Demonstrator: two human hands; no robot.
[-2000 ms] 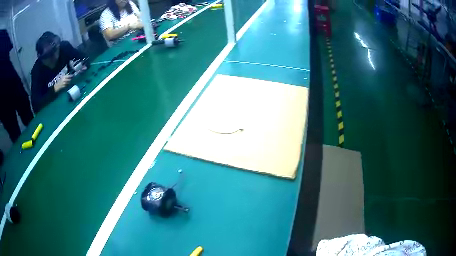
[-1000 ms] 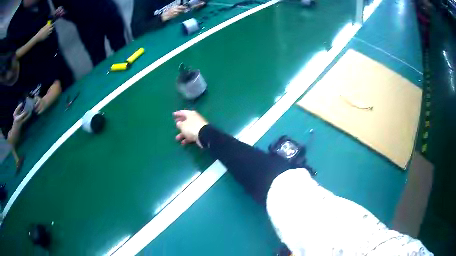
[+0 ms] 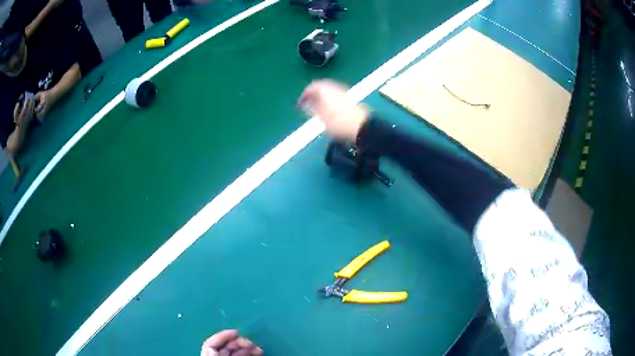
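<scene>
A black motor unit (image 3: 348,161) sits on the green bench beside the white rail, partly covered by my right hand and sleeve. My right hand (image 3: 335,110) is blurred over the rail, just above that unit; no object shows in it, and its finger pose is unclear. Yellow-handled cutters (image 3: 342,284) lie with handles spread on the bench nearer to me. My left hand (image 3: 230,343) is cut off by the bottom edge, fingers curled; its palm is hidden. A grey-sleeved unit (image 3: 319,47) stands on the belt beyond my right hand.
A cardboard sheet (image 3: 487,104) with a thin curved wire (image 3: 468,97) lies at right. Another sleeved unit (image 3: 140,92) is by the far rail, and a black unit (image 3: 50,245) is on the belt at left. People work opposite, near yellow parts (image 3: 168,34).
The view has tilted down. My right hand has come back from over the belt to the near rail. The cutters are now in full view and my left hand shows at the bottom edge.
</scene>
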